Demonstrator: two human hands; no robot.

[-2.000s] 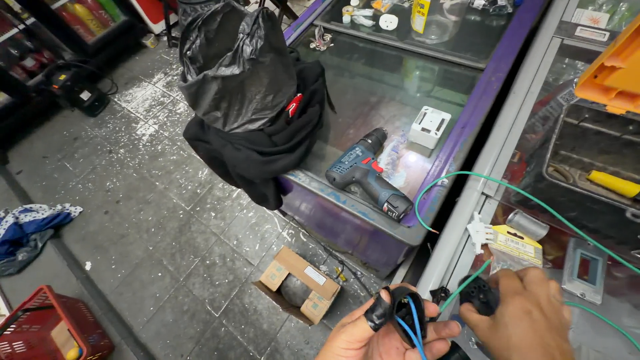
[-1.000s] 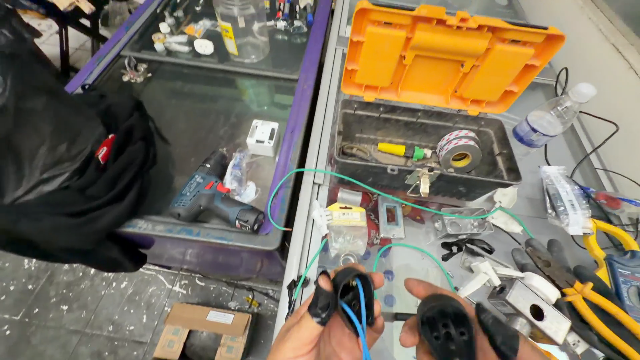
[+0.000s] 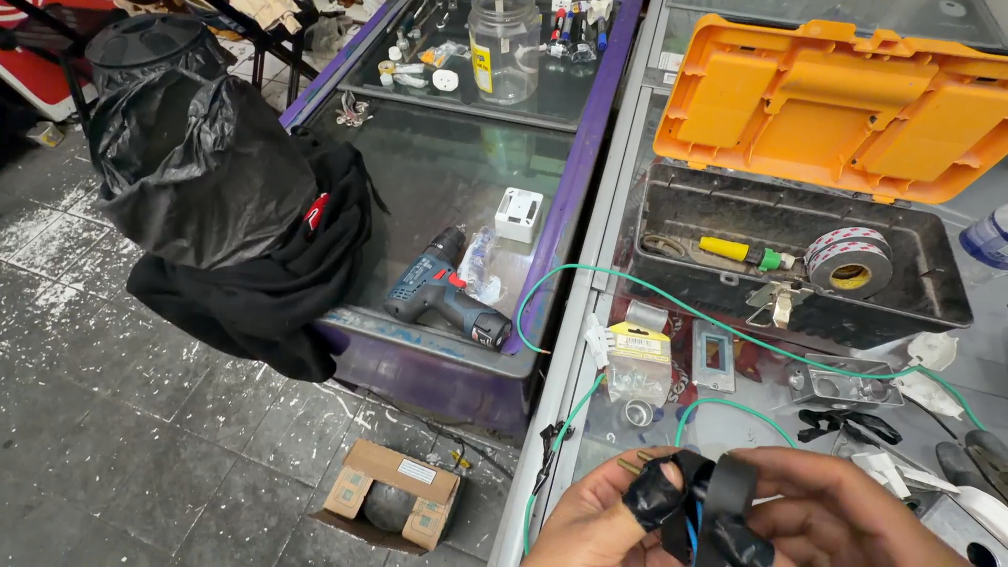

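Note:
My left hand (image 3: 606,512) holds a black electrical plug part (image 3: 681,492) with brass pins and blue wire (image 3: 693,524) at it. Close against it on the right, my right hand (image 3: 827,512) grips another black plastic piece (image 3: 728,492). Black tape wraps a digit of each hand. Green wire (image 3: 654,293) curves over the counter beyond the hands. A yellow-topped clear packet (image 3: 639,358), a grey metal frame (image 3: 713,356) and a metal box (image 3: 843,383) lie just past them. How the two held parts meet is partly hidden by the fingers.
An open black toolbox (image 3: 803,303) with an orange lid (image 3: 835,106) holds tape rolls (image 3: 850,264). On the freezer's glass top lie a cordless drill (image 3: 449,291), a white box (image 3: 519,214) and black cloth (image 3: 260,307). A cardboard box (image 3: 390,496) stands on the floor.
My right hand, apart from the left a second ago with a black round piece in it, is now close beside it. The view has shifted between frames.

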